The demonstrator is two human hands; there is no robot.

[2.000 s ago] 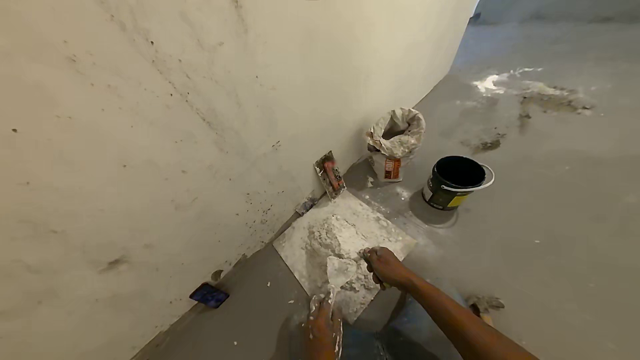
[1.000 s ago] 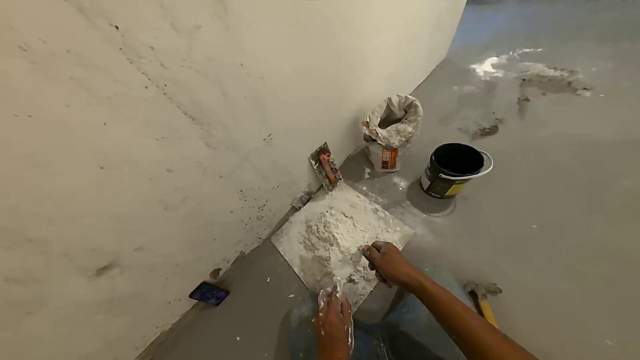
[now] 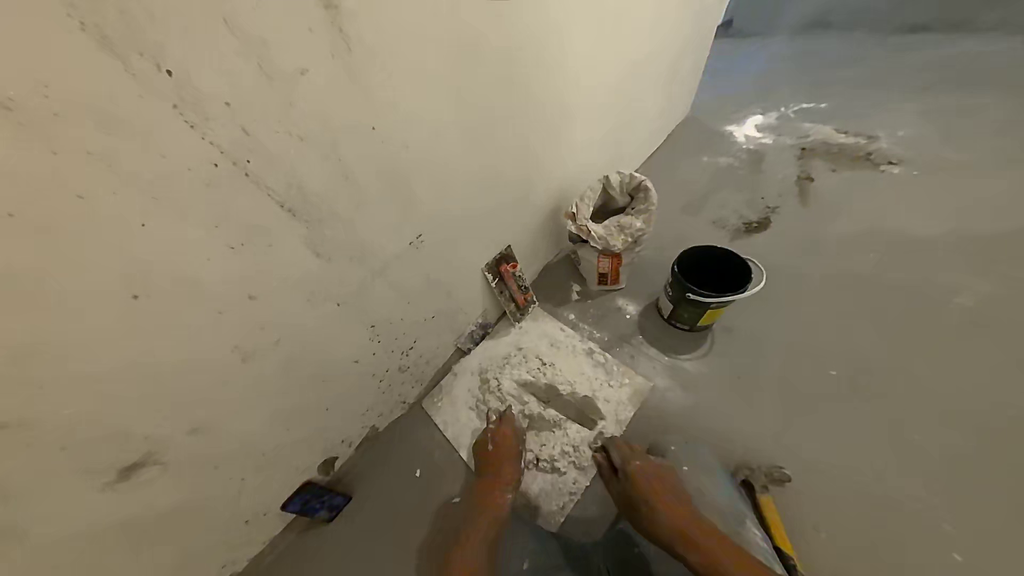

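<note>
A square board (image 3: 448,408) lies on the floor by the wall, covered with a heap of pale, lumpy plaster-like mix (image 3: 544,452). My right hand (image 3: 640,488) grips a small trowel at the board's right edge; its flat grey blade (image 3: 568,404) rests on the mix, and its handle is mostly hidden. My left hand (image 3: 500,448) touches the left part of the heap with its fingertips down; whether anything is between them is unclear. A plastering trowel with a red handle (image 3: 512,286) leans on the wall at the board's far corner.
An open paper bag (image 3: 612,228) stands by the wall, with a black bucket (image 3: 708,288) with a white handle to its right. A dark blue flat object (image 3: 316,502) lies at the wall's foot. A hammer with a yellow handle (image 3: 772,520) lies at lower right.
My left hand has moved up onto the left side of the heap. The small trowel's blade now lies plainly visible across the mix, with my right hand nearer the board's right edge.
</note>
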